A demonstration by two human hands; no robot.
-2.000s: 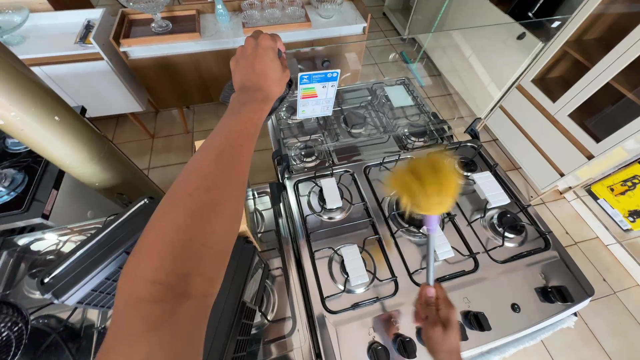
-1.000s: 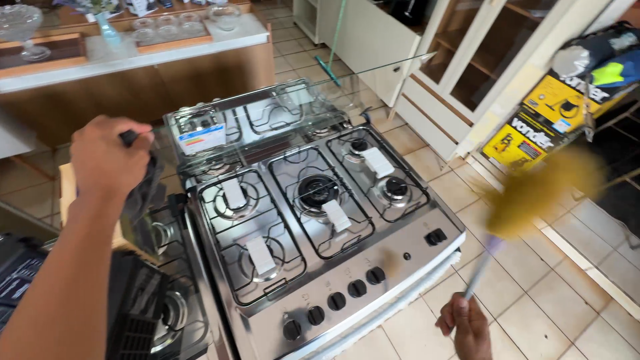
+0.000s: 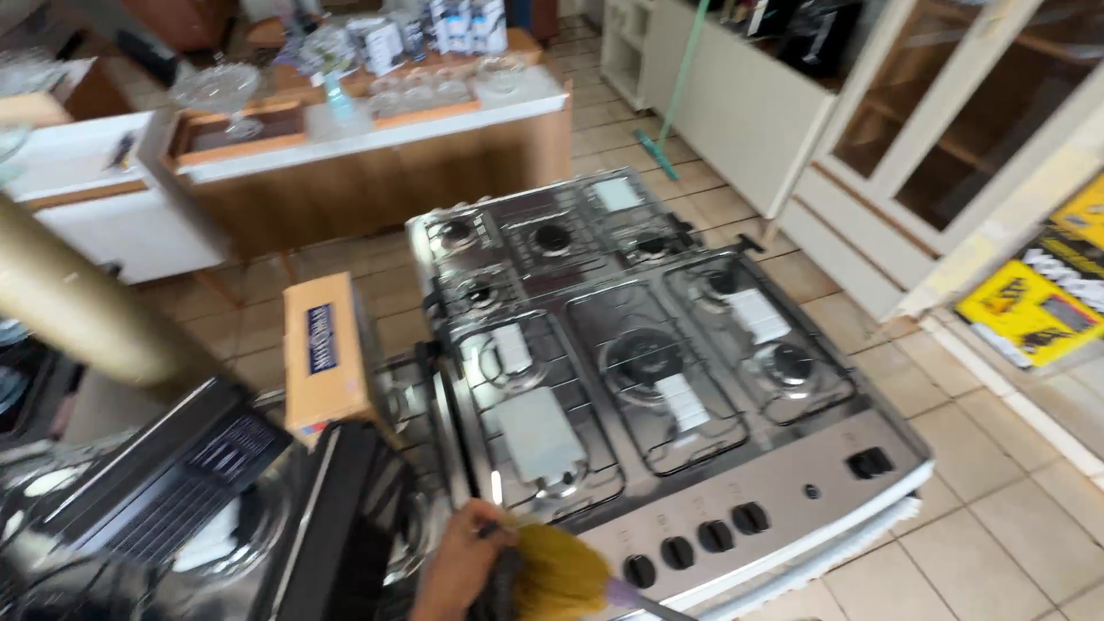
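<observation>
My left hand (image 3: 461, 561) is at the bottom middle, closed around a dark object, blurred and partly cut off. Just right of it is the yellow fluffy head of a duster (image 3: 559, 573), at the front left corner of a steel gas cooktop (image 3: 742, 483). The duster's grey handle (image 3: 660, 609) runs out of the bottom edge. My right hand is out of view. Black knobs (image 3: 678, 552) line the cooktop's front panel. Black wire grates cover its burners, with white cards (image 3: 681, 404) lying among them. Blur hides whether the duster touches anything.
An orange-brown carton (image 3: 326, 358) stands left of the cooktop, beside black grilled parts (image 3: 172, 483) and more burners. Another set of burners (image 3: 552, 237) shows behind. Glassware sits on a white-topped counter (image 3: 483, 116). A green broom (image 3: 658, 155) leans by white cabinets (image 3: 742, 103) at right.
My left hand has gone from the upper left to the bottom middle. The duster has moved from the right to beside it, and my right hand has left the view. The view has shifted.
</observation>
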